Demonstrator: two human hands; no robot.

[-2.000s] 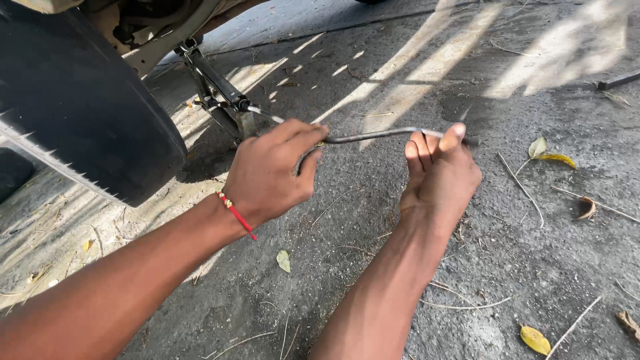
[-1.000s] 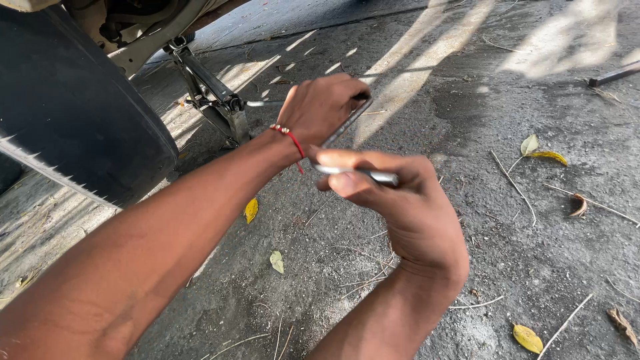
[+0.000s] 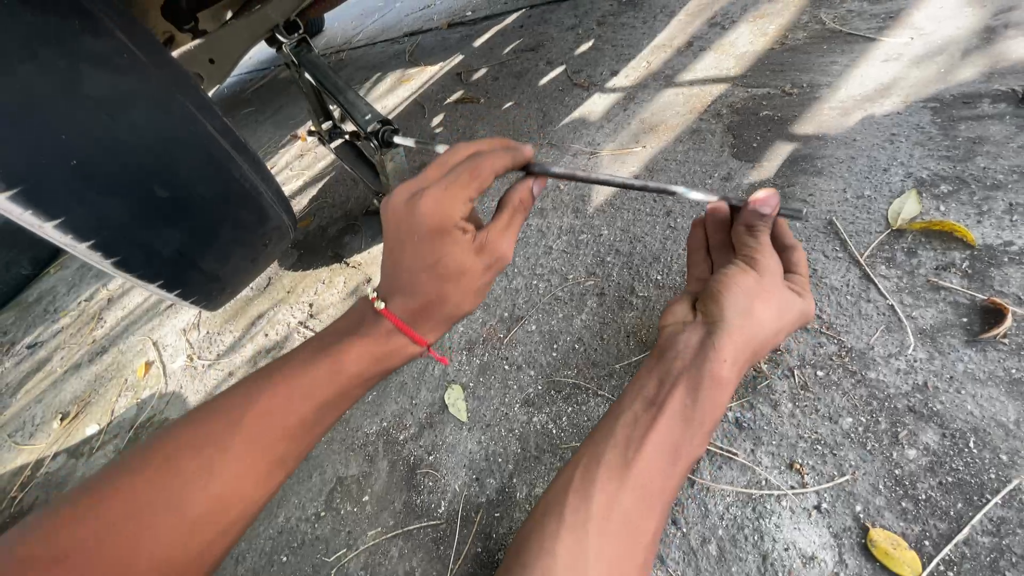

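A scissor jack (image 3: 340, 100) stands under the car's underside (image 3: 232, 48), beside the tire. From the jack's end joint a metal crank rod (image 3: 616, 182) runs to the right across both my hands. My left hand (image 3: 448, 232), with a red braided bracelet (image 3: 404, 326) at its wrist, pinches the rod near its middle between thumb and fingers. Near the rod's dark right end, my right hand (image 3: 748, 272) grips it with the thumb on top. My left fingers hide part of the rod, so its full shape does not show.
A large black tire (image 3: 136, 152) fills the upper left, close to my left forearm. Rough concrete ground (image 3: 560, 360) lies below, with twigs, a pale green leaf (image 3: 456, 402), a yellow leaf (image 3: 893, 550) and a curled brown leaf (image 3: 996, 318).
One second ago my hands were close together with the crank turned between them. Now they are farther apart, my right hand out to the right, and the rod stretches sideways again.
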